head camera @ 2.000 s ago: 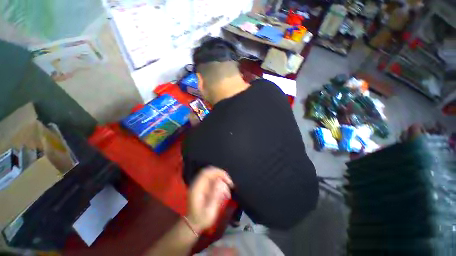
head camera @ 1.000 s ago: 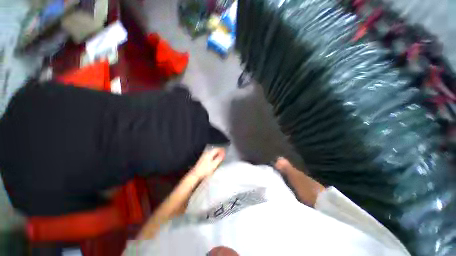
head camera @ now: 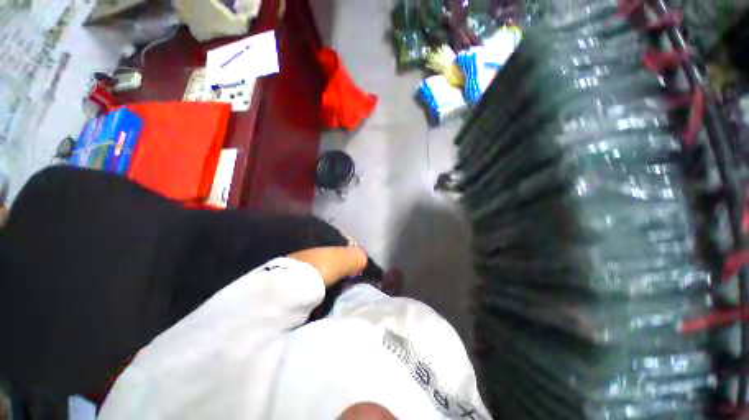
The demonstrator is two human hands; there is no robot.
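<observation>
My left hand is in front of my white shirt, beside a person in black who leans over the desk at the left. Its fingers point right and look partly curled; I cannot tell whether it holds anything. My right hand is not in view. A dense row of dark green garments under shiny clear film hangs close on my right, with red ties at the top.
A dark red desk holds a red plastic sheet, a blue pack and white papers with pens. A red bunch hangs at its edge. A round black item and blue-and-white packets lie on the floor.
The view has turned right and down, bringing the hanging garments close. My left hand has moved from over the person's back to waist height. My right hand, visible one second ago, has left the picture.
</observation>
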